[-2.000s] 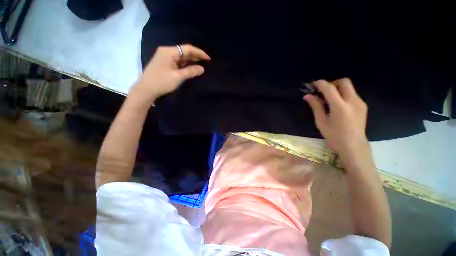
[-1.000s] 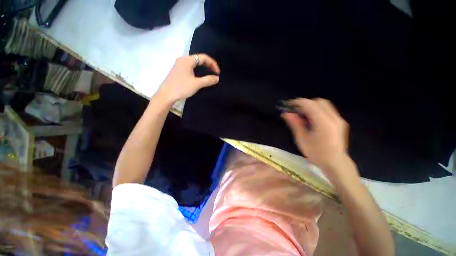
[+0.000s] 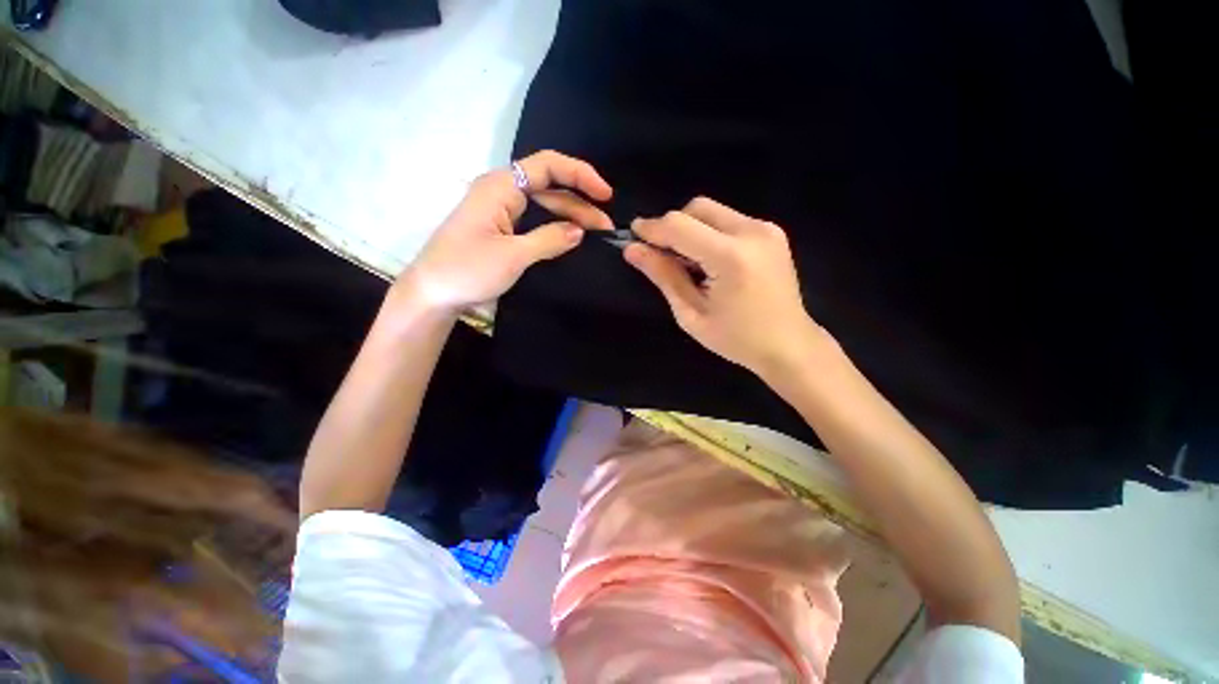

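Observation:
A large black garment (image 3: 856, 160) covers much of the white table and hangs over its front edge. My right hand (image 3: 722, 274) holds small thread snips (image 3: 620, 237), whose short blades glint between thumb and forefinger and point left. My left hand (image 3: 501, 227), with a ring, is just left of the blades. Its thumb and fingertips are bent together over the cloth and seem to pinch it, but the dark fabric hides how much is held. The snips' tips nearly touch the left fingertips. Any thread there is too fine to see.
The white table (image 3: 388, 120) has a worn yellowish edge. A small dark cloth piece (image 3: 364, 11) lies at the top left. A blue crate (image 3: 484, 556) and dark cloth are below table level. Shelves with stacked items stand at far left. A pink garment (image 3: 695, 561) covers my lap.
My right hand has moved left with the snips, up to my left hand. The left hand's fingertips have closed together. The view has shifted slightly.

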